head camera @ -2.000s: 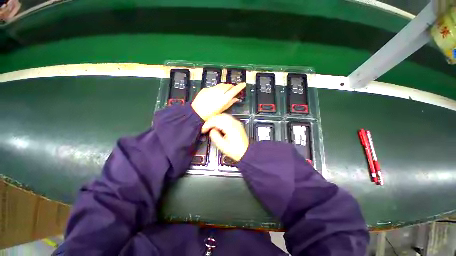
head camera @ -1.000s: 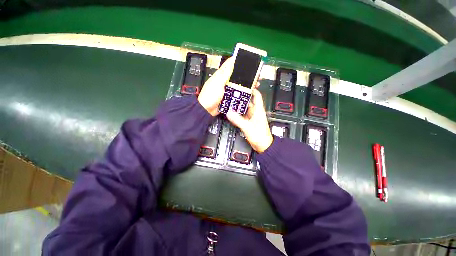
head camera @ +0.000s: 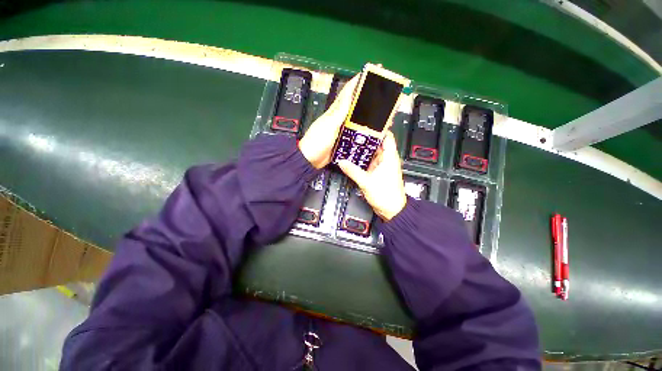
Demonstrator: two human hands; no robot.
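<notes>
A keypad phone is held front up above the tray, tilted, its dark screen at the far end and its purple-blue keypad near me. My left hand holds its left side. My right hand holds its lower right side, thumb at the keypad's bottom edge. The clear blister tray lies beneath. Black phones lie back up in it, such as one at the far left and one at the far right. My hands and sleeves hide part of both rows.
Two red-and-white marker pens lie right of the tray on the dark green surface. Beyond the pale rail is a green belt. A white post stands at the right. A cardboard box is at lower left.
The hands first were low over the tray; then they held a phone up, front showing. Since then, hands and phone have shifted slightly right in view, as has the tray.
</notes>
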